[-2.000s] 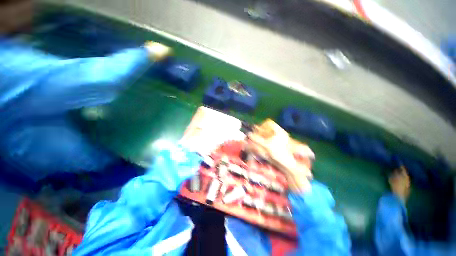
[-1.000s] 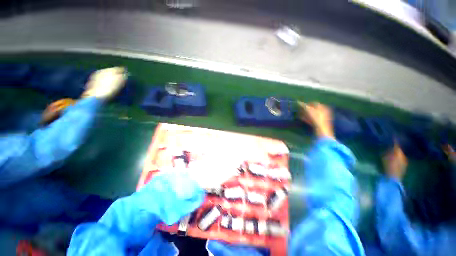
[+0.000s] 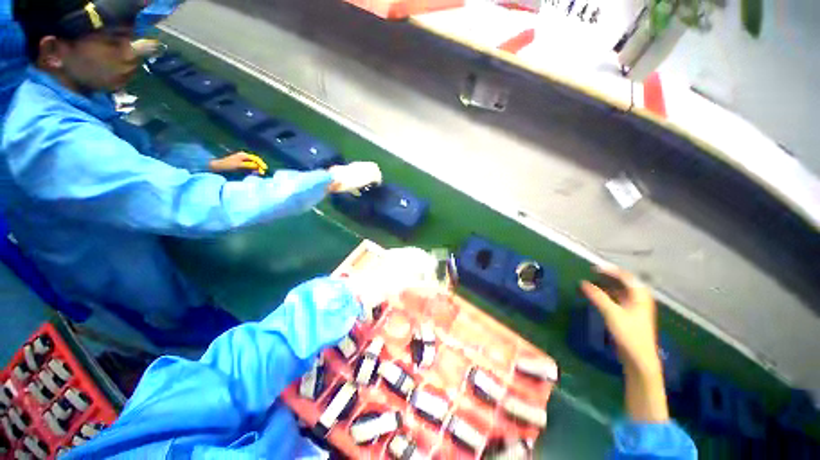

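The orange-red tray [image 3: 545,355] holds several watches [image 3: 432,406] with pale straps and dark parts. My left hand [image 3: 400,274], in a white glove, is over the tray's far left corner; a small grey, shiny piece that looks like a watch [image 3: 443,268] is at its fingertips. My right hand [image 3: 629,328], bare, is over the belt to the right of the tray, thumb and fingers curved around a dark patch; I cannot tell if it is a held thing. Between the hands, a pair of blue fixtures [image 3: 485,260] has a watch [image 3: 529,275] in its right recess.
A person in a blue smock [image 3: 135,184] sits at left, one gloved hand [image 3: 357,176] at the line of blue fixtures [image 3: 400,208]. Another loaded red tray [image 3: 54,400] is at lower left. A grey ledge [image 3: 557,171] runs behind the green belt; a plant [image 3: 670,27] stands at top right.
The view has swung and tilted, bringing in the left neighbour's head and the lower-left tray. My left hand has moved from the tray's middle to its far left corner. My right hand remains over the belt.
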